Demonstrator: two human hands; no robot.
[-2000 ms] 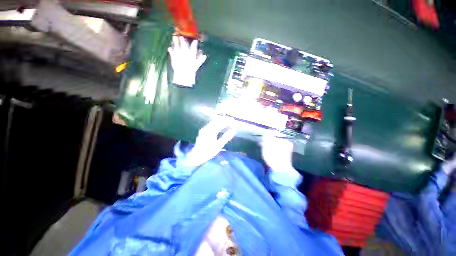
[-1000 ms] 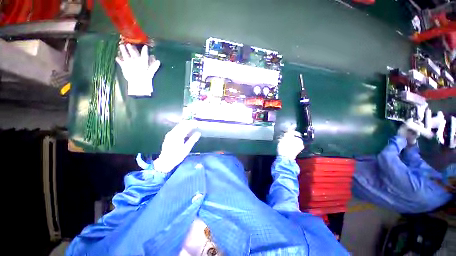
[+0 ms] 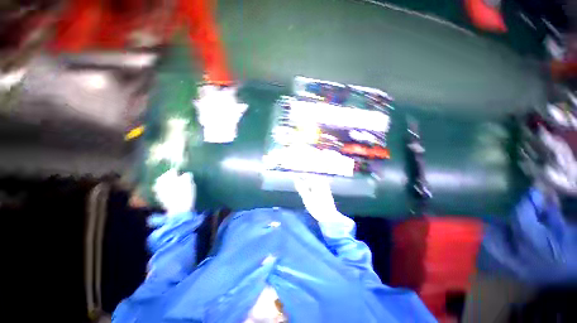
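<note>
The populated circuit board (image 3: 329,135) lies on a thin pale base plate (image 3: 278,182) on the green bench, blurred by motion. My right hand (image 3: 316,197), in a white glove, is at the near edge of the board and plate; its fingertips are too blurred to tell whether they grip anything. My left hand (image 3: 175,190), also white-gloved, is at the bench's left end, at the near end of a blurred pale green bundle of strands (image 3: 169,146). Whether it holds them cannot be told. The black electric screwdriver (image 3: 416,161) lies on the bench right of the board.
A spare white glove (image 3: 219,115) lies by the red post (image 3: 205,41). The green conveyor belt (image 3: 379,50) runs beyond the bench. Stacked red pads (image 3: 452,258) stand right of me. At the far right are a person's blue sleeve (image 3: 538,217) and blurred boards.
My left hand has moved left from near the board to the green strands. My right hand has moved left from beside the screwdriver to the board's near edge. The camera view has shifted and blurred.
</note>
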